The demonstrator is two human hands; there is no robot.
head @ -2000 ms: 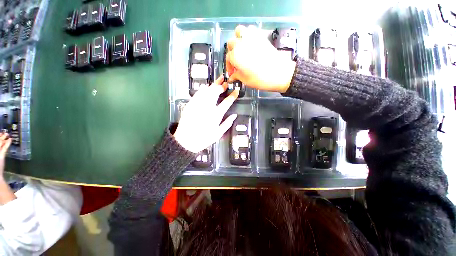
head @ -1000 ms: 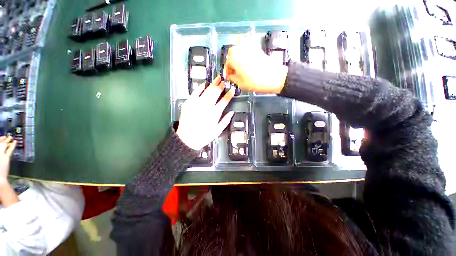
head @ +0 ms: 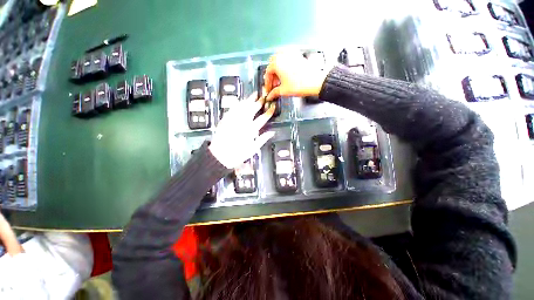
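A clear blister tray [head: 175, 140] lies on the green bench, with black phone housings in its two rows of pockets. My right hand [head: 293, 76] is over the middle pocket of the far row, thumb and fingertips pinched together at a phone housing [head: 262, 76]; any small part between them is too small to tell. My left hand [head: 239, 132] reaches in from the near side, its fingertips at the near end of the same housing, partly covering it. Neighbouring housings show, such as one [head: 199, 105] in the far left pocket and one [head: 284, 167] in the near row.
Black blocks [head: 103, 98] stand in two short rows at left, with a thin black rod [head: 107, 43] beyond them. Trays of keypad phones [head: 34, 135] line the left edge. Stacked trays with front frames [head: 485, 87] are at right. Another person's sleeve [head: 50, 263] is at lower left.
The view has shifted, showing more of the stacked trays at right. Both hands have moved from the second to the third far-row pocket.
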